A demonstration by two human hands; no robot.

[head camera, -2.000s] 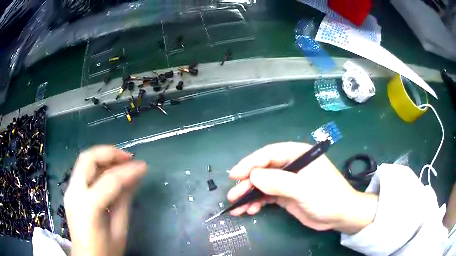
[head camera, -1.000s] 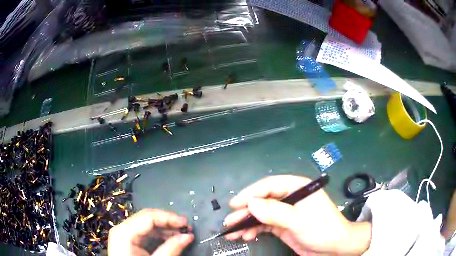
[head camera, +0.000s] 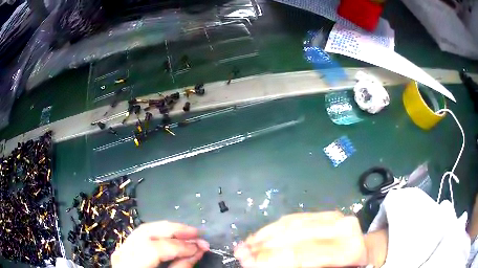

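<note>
My left hand (head camera: 162,246) is at the bottom, its thumb and fingertips pinched on a small black part that is mostly hidden now. My right hand (head camera: 306,238) lies just right of it, back up, holding tweezers (head camera: 217,253); only their pale tip shows, pointing at my left fingertips. The label sheet (head camera: 228,259) is mostly covered between my hands. A black part (head camera: 223,206) lies on the green mat above them, with tiny white specks around. A loose heap of black and gold parts (head camera: 105,214) lies left of my left hand.
A larger parts mass (head camera: 26,204) fills the far left. A clear tray (head camera: 173,155) with scattered parts (head camera: 157,104) crosses the pale strip. At right are scissors (head camera: 376,180), blue film (head camera: 339,151), a white wad (head camera: 371,93), yellow tape (head camera: 423,107), a white cord and printed paper (head camera: 361,39).
My left hand came in from the left to the tweezer tip, uncovering the loose heap. My right hand has rolled over, hiding the tweezers' dark body and uncovering white specks behind it.
</note>
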